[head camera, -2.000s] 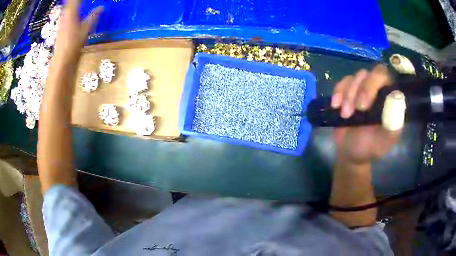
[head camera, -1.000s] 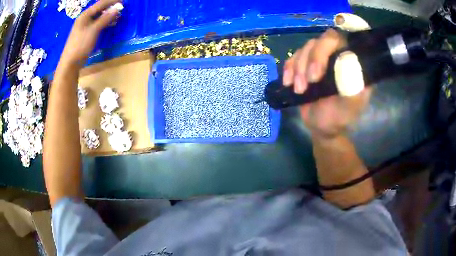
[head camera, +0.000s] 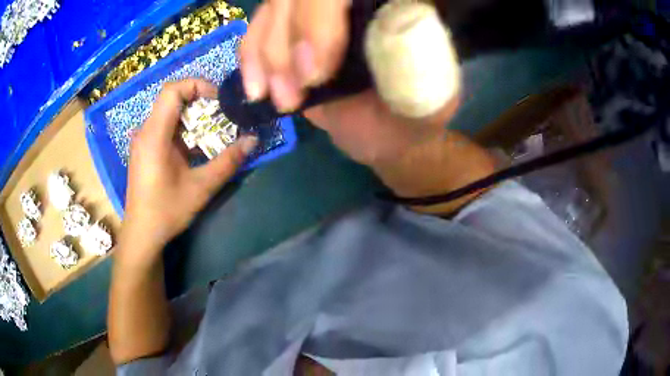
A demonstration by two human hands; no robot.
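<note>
My left hand holds a white plastic housing with metal inserts over the blue screw tray, between thumb and fingers. My right hand grips the black electric screwdriver. Its nose points left and meets or nearly meets the housing; the exact contact is hidden. A cream stubby bulge sits on the tool beside my right hand. Small silver screws fill the tray, partly covered by my hands and the tool.
A cardboard tray holding several white housings lies left of the screw tray. Brass pieces are heaped behind it. A blue sheet spans the upper left, with white parts on it. A black cord crosses my right forearm.
My left hand has come from the blue sheet to the tool's nose with a white housing. The view has turned and shifted, so the trays appear tilted and farther left. My right hand still holds the screwdriver.
</note>
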